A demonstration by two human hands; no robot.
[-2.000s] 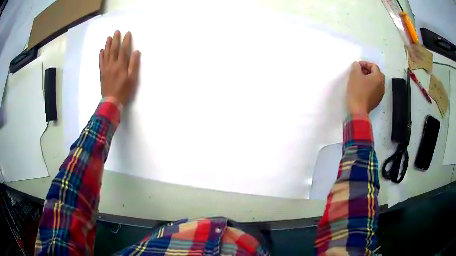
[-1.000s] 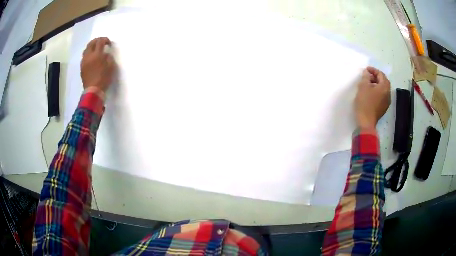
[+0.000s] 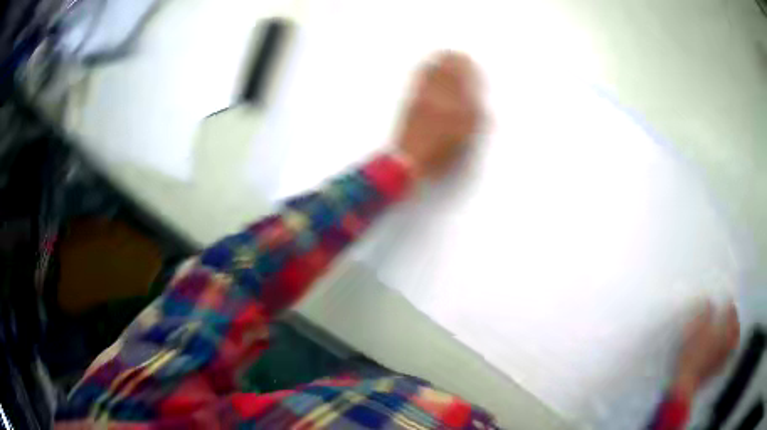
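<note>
A large white sheet (image 3: 555, 210) lies on the pale table, blurred by camera motion. My left hand (image 3: 444, 109) is over the upper left part of the sheet; its fingers are too blurred to tell if they grip anything. My right hand (image 3: 706, 340) is at the sheet's right end, small and blurred, near the lower right of the picture. Whether it pinches the sheet cannot be told.
A black bar weight (image 3: 266, 63) lies on white sheet material at the upper left. Blurred black objects (image 3: 738, 378) lie right of my right hand. The table edge (image 3: 126, 201) runs diagonally at the left, with a brown-orange shape (image 3: 109, 264) below it.
The view has swung to the left and tilted, so the sheet and right hand appear lower right. My left hand has moved inward over the sheet. The ruler, phone and pen have left the picture.
</note>
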